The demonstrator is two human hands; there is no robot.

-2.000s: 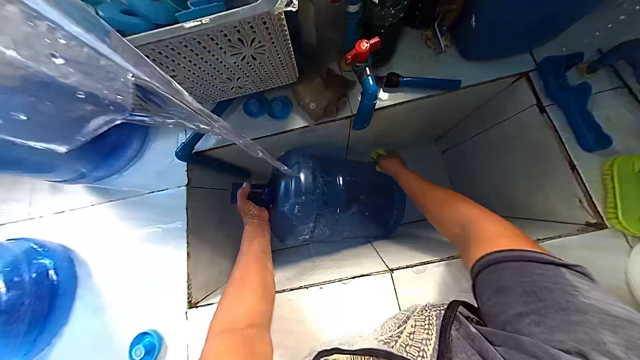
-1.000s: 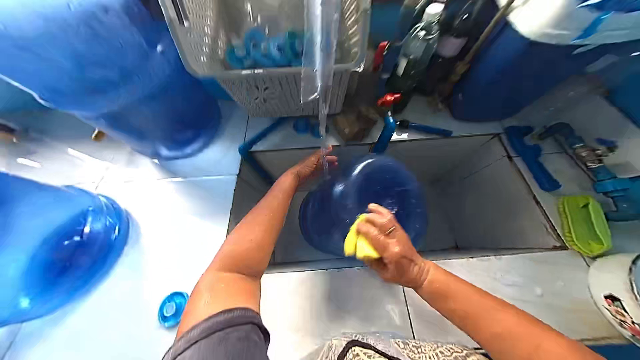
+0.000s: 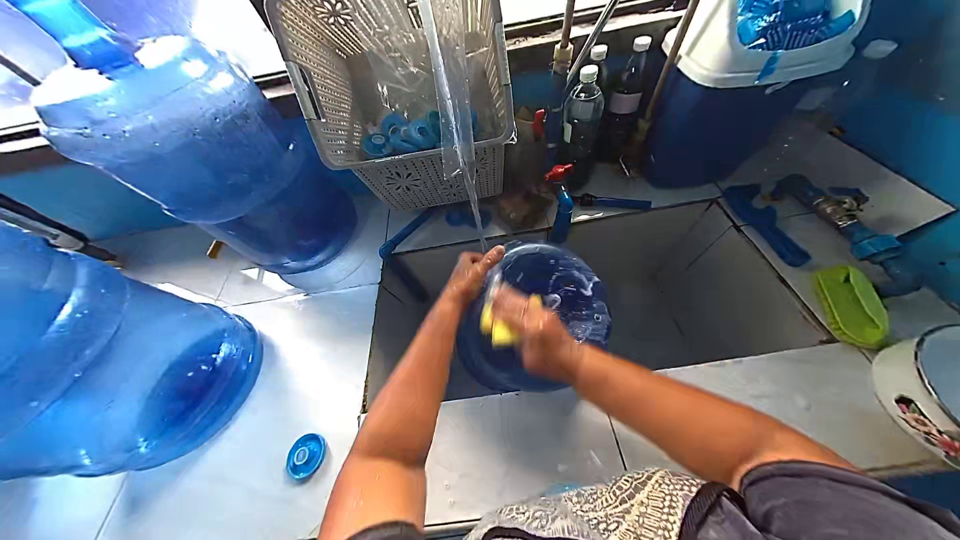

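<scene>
A large blue plastic water jug [image 3: 559, 285] stands tilted in the tiled sink basin [image 3: 675, 277], its round end facing up with suds on it. My left hand [image 3: 474, 274] grips the jug's upper left rim. Blurred by motion, my right hand [image 3: 536, 330] presses a yellow sponge [image 3: 501, 322] against the jug's round end. Behind the jug is a blue tap with a red handle [image 3: 559, 172]. A clear plastic strip [image 3: 454, 97] hangs down toward my left hand.
Large blue jugs [image 3: 202, 150] stand and lie at the left, near a blue cap [image 3: 306, 456]. A plastic basket [image 3: 427, 172] holds caps behind the basin. Bottles [image 3: 583, 112] stand beside it. At right are a blue brush [image 3: 765, 225], a green brush [image 3: 851, 306] and a white container [image 3: 919, 390].
Two seconds ago the jug lay sideways with a hand at each end; now its round end faces up. My right hand has moved across that end with the sponge. The view has shifted.
</scene>
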